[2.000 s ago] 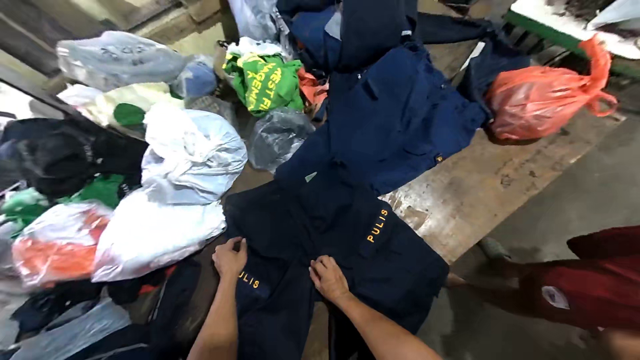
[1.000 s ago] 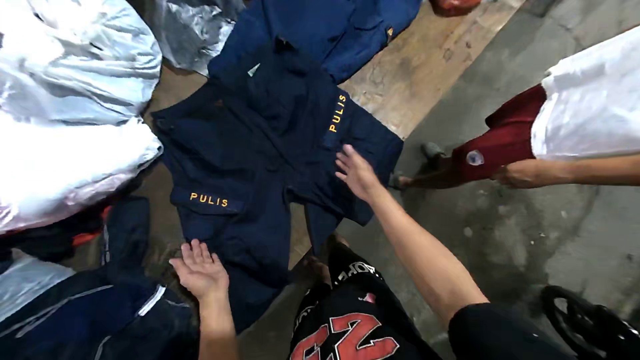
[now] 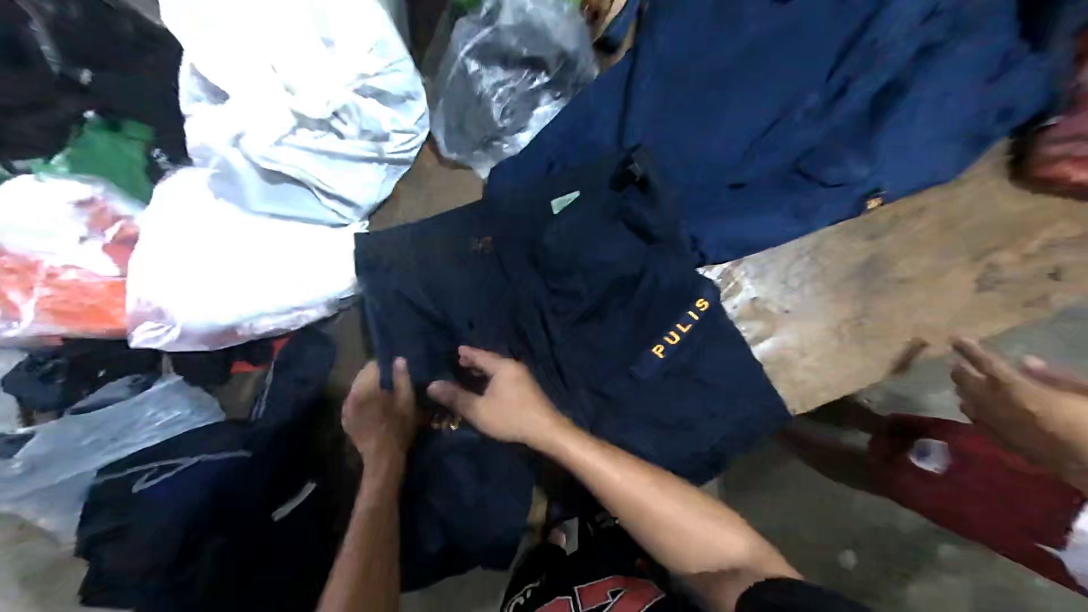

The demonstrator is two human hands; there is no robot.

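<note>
Dark navy cloth shorts [image 3: 595, 280] with yellow-orange lettering on each leg lie spread on a wooden table. At their left edge my left hand [image 3: 380, 410] has the cloth between thumb and fingers. My right hand [image 3: 497, 395] lies over the left leg with thumb and fingers apart; whether it pinches any cloth cannot be told. It partly covers the lettering there. A small pale tag [image 3: 564, 201] shows near the waistband. Beyond the shorts, a larger blue garment [image 3: 807, 110] overlaps the tabletop.
White plastic bags [image 3: 289, 110] of goods stand at the left, beside a clear plastic bag [image 3: 510, 81]. Dark clothes [image 3: 204, 510] are piled at the lower left. The bare wood of the table [image 3: 850, 297] shows at right. Another person's hand [image 3: 1011, 408] and red shorts are at the right edge.
Both my hands, raised with spread fingers a second ago, have come down to the left leg of the shorts. The other person's hand now reaches in toward the table from the right.
</note>
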